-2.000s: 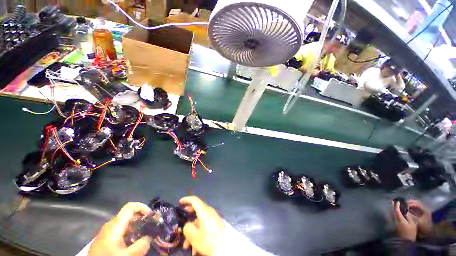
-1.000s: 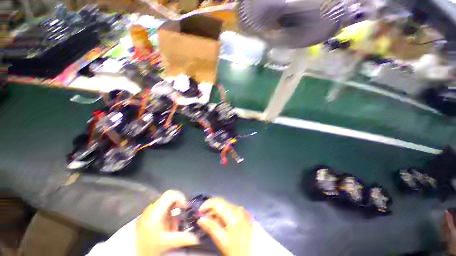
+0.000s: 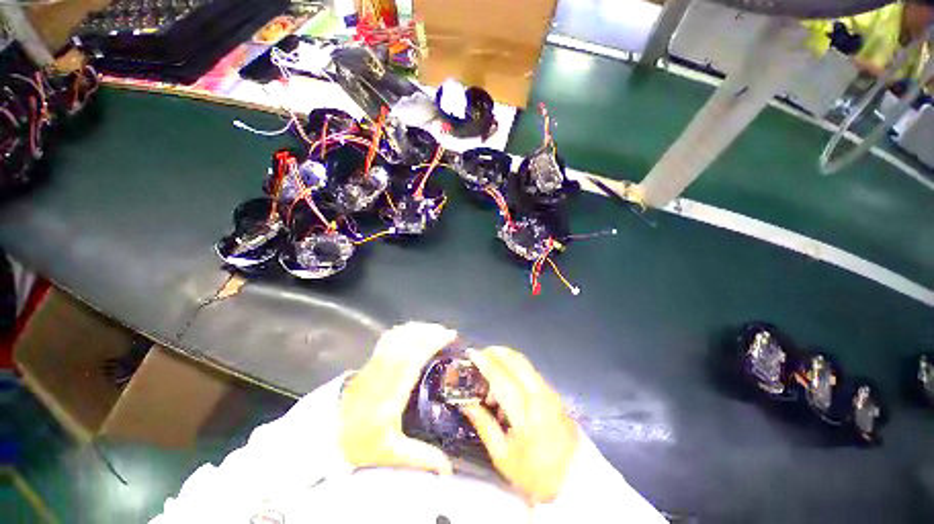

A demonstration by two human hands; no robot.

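Observation:
My left hand (image 3: 392,401) is closed around the left side of a round black housing (image 3: 438,415) near the belt's front edge, close to my white coat. My right hand (image 3: 527,425) is on the housing's right side, its fingers over the silvery and brownish module (image 3: 463,381) inside. The housing's underside and part of its rim are hidden by my hands. Whether wires are tucked inside cannot be told.
Unfinished units (image 3: 326,251) with red and orange wires cluster at the left. Units without loose wires (image 3: 765,358) stand at the right. A pale post (image 3: 717,128) rises beyond a white edge strip (image 3: 753,227). An open cardboard box (image 3: 169,394) is below the belt's left edge.
The view has turned left and down. My hands still hold the housing, which now shows its module facing up. The left box below the belt shows more.

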